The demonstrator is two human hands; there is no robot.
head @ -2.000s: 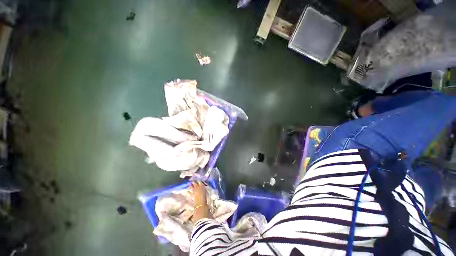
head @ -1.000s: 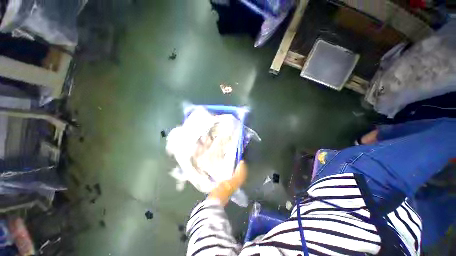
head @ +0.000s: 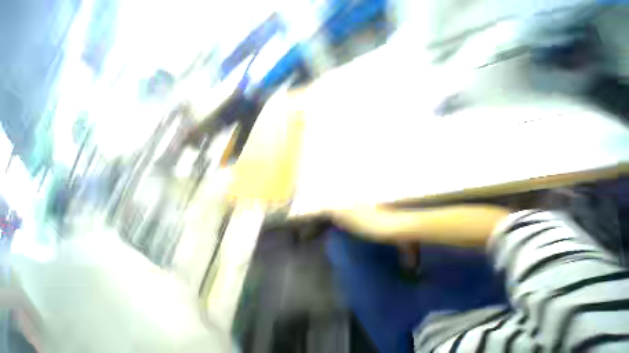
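The view is bright and heavily blurred. My left hand (head: pixel 358 222) is at the front edge of a white table (head: pixel 414 155), near its left end, with a bare forearm and a black-and-white striped sleeve reaching in from the right. The fingers are smeared, and I cannot tell whether they hold anything. A yellowish-tan board (head: pixel 269 162) adjoins the table's left side. My right hand is not in view. No garment piece can be made out.
A large pale shape (head: pixel 103 296), too blurred to name, fills the lower left. Blue items (head: pixel 352 21) show behind the table. Blurred, pale and dark structures stretch along the left. Dark blue clothing (head: pixel 441 276) lies below the table edge.
The view has swung from the green floor to the white table. The blue bins and pale cloth have left the picture. My left hand is off the cloth bin and at the table edge.
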